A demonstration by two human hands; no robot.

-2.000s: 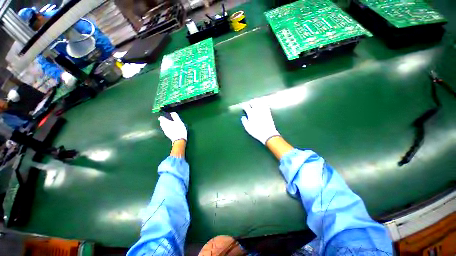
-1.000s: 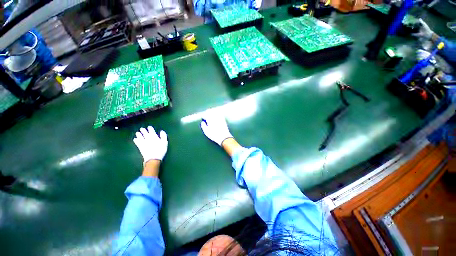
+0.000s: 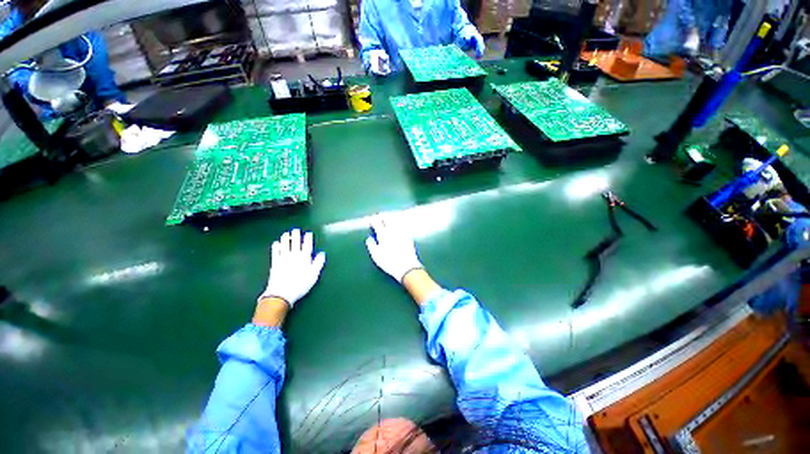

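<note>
My left hand (image 3: 293, 268), in a white glove, rests palm down on the glossy green mat (image 3: 355, 337), fingers apart and empty. It is just below the nearest green circuit board (image 3: 249, 167), not touching it. My right hand (image 3: 393, 249), also white-gloved, rests on the mat to its right, empty, its fingers extended. A second board (image 3: 451, 129) lies further right on a dark support, a third board (image 3: 559, 110) beside it, and another board (image 3: 440, 64) behind. Each shows pale solder traces on top.
Open side cutters (image 3: 615, 206) and a black strip (image 3: 597, 264) lie at right. A black tool tray (image 3: 309, 96) and yellow roll (image 3: 360, 98) stand at the far edge. An orange carrier (image 3: 719, 390) is at lower right. A person in blue (image 3: 414, 25) stands opposite.
The view has swung right and up, bringing more boards, the person opposite and the orange carrier into sight. My left hand, earlier at the near board's edge, now lies flat below it.
</note>
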